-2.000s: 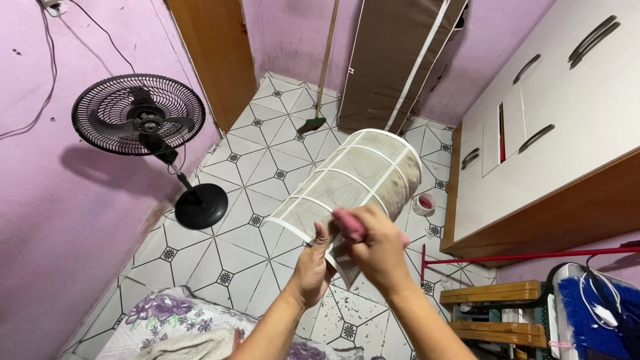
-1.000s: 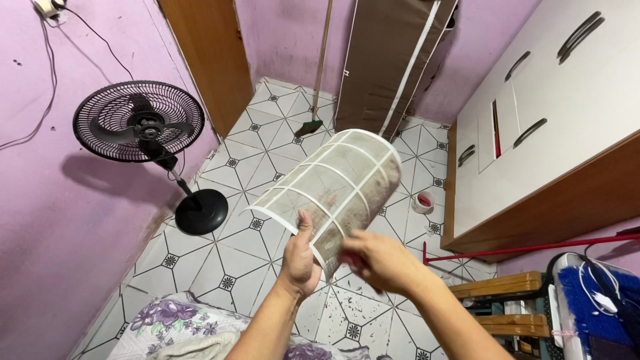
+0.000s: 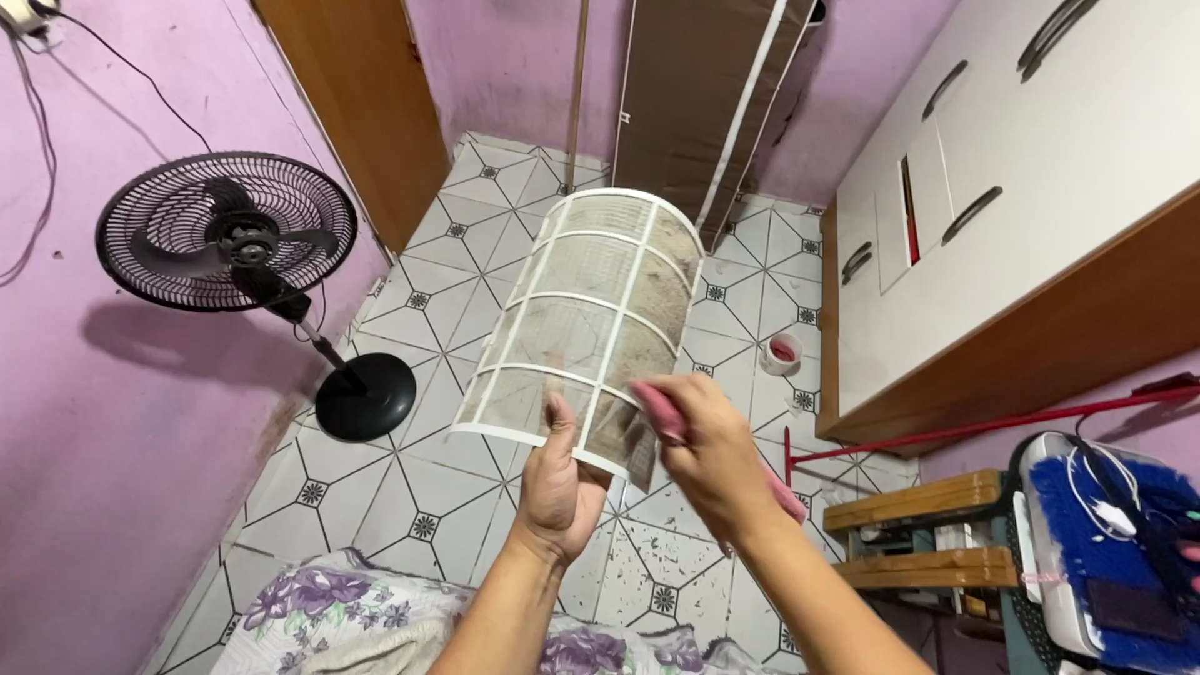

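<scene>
A curved mesh air filter with a white plastic frame (image 3: 574, 298) is held up over the tiled floor, at mid-view. Gray dust coats its right side. My left hand (image 3: 561, 497) grips its near edge, the thumb on the outer face and the fingers behind. In my right hand (image 3: 708, 448) is a bunched pink cloth (image 3: 660, 411), held at the lower right part of the mesh; part of the cloth hangs out below the hand. Whether the cloth touches the mesh is hard to tell.
A black pedestal fan (image 3: 251, 239) stands left. White drawers (image 3: 994, 197) fill the right, with a red pole (image 3: 984, 429) below. A small white tub (image 3: 781, 354) sits on the floor near dark debris (image 3: 656, 562). A floral cloth (image 3: 319, 600) lies at the bottom.
My left hand has turned the filter more upright in view. My right hand, with the pink cloth, remains near its lower right part.
</scene>
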